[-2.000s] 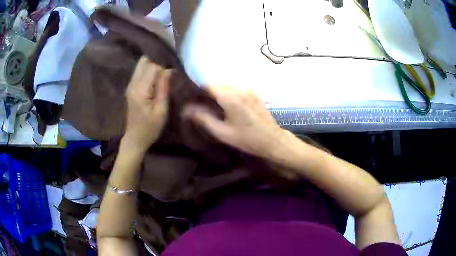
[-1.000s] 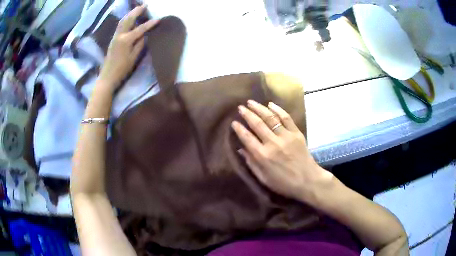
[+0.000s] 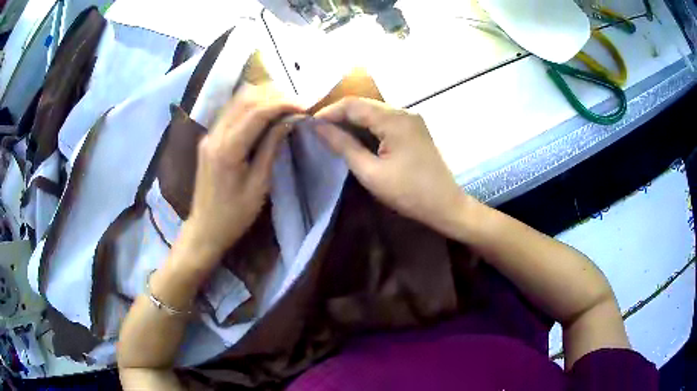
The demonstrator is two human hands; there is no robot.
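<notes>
The brown garment with a pale inner side [image 3: 115,229] is heaped at the left and hangs down over the lap. My left hand [image 3: 244,145] and my right hand [image 3: 390,153] pinch its edge between their fingertips, close together below the needle area. Pale cloth shows in the fold under the fingers. Smooth dark brown cloth [image 3: 397,267] falls below my right hand into the lap. The exact layers between the fingertips are hidden.
The presser foot and needle area [image 3: 393,23] is at the top under bright glare. Green-handled scissors [image 3: 588,95], a yellow handle [image 3: 607,57] and a white rounded piece [image 3: 543,27] lie at the upper right. A ruler strip [image 3: 527,168] follows the curved table edge.
The brown cloth that lay flat under my right hand is now gathered up. Both hands have come together at its edge. More of the pale inner side shows at left.
</notes>
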